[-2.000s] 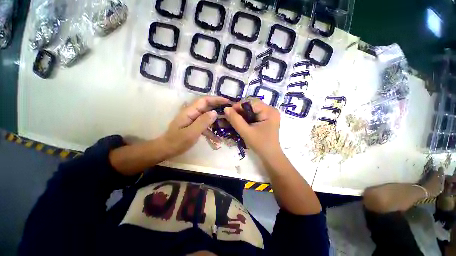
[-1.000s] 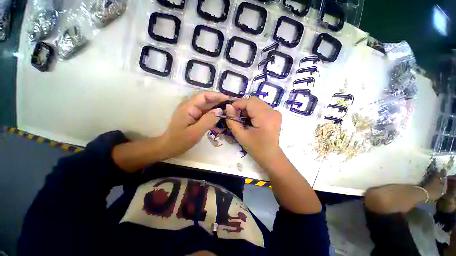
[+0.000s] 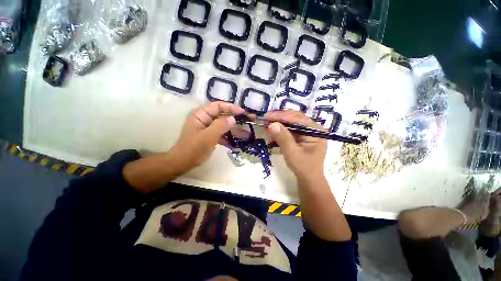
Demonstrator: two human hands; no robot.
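My right hand (image 3: 299, 140) holds a long thin dark hand tool (image 3: 324, 133), its thick end pointing right and its thin end towards my left fingers. My left hand (image 3: 206, 131) pinches a small dark part (image 3: 241, 118) at the fingertips; its shape is mostly hidden. The tool's tip meets or nearly meets this part. A heap of small black clips (image 3: 255, 151) lies on the bench just under both hands. Black square frames (image 3: 221, 89) sit in rows in the clear blister tray (image 3: 156, 65) beyond my hands.
Toothed black strips (image 3: 328, 90) lie on the tray's right side, more (image 3: 363, 122) beside it. A pale pile of small parts (image 3: 360, 159) and clear bags (image 3: 426, 121) are right. Bags of metal parts (image 3: 88, 57) and a single frame (image 3: 55, 71) are upper left. Another person's arm (image 3: 431, 220) is lower right.
The dark tool now extends to the right from my right hand, which has turned and moved slightly right. More of the black clip heap shows below my hands.
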